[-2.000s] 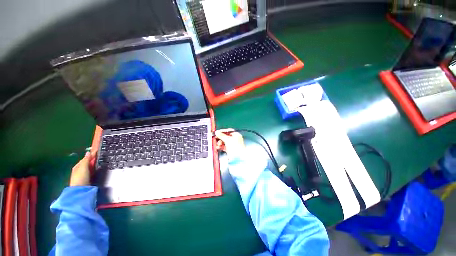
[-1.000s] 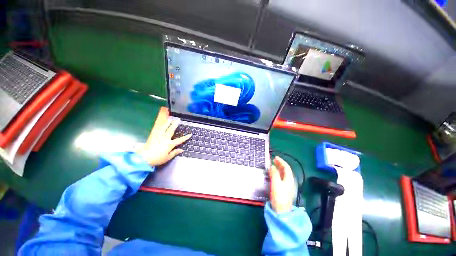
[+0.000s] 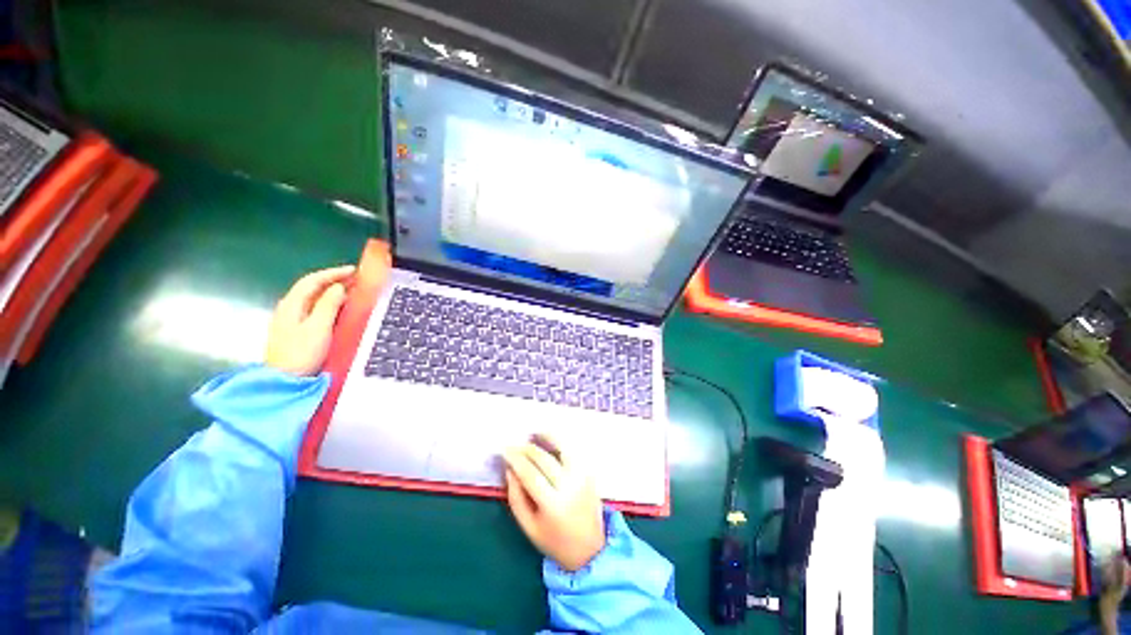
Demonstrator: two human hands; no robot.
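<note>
The silver laptop [image 3: 509, 335] stands open on a red tray [image 3: 325, 428]. Its screen [image 3: 546, 205] shows a large white window over the blue desktop, with clear film along the top edge. My left hand [image 3: 308, 325] rests at the tray's left edge, fingers curled, beside the keyboard. My right hand [image 3: 554, 502] lies over the front of the palm rest, fingertips at the touchpad's right side, holding nothing. A black cable [image 3: 732, 409] runs from the laptop's right side to a black box [image 3: 731, 581] on the mat.
A barcode scanner [image 3: 800, 496] lies beside white label strips [image 3: 846, 521] that hang from a blue bin [image 3: 794, 385]. A darker laptop [image 3: 788, 263] stands behind right, another [image 3: 1036, 515] at far right. Stacked red trays [image 3: 75, 236] are at left. Another person's hand [image 3: 1111, 577] shows at the right edge.
My left hand has moved off the keyboard to the tray's left edge. My right hand has moved from the laptop's right side to the touchpad area. A larger white window has opened on screen.
</note>
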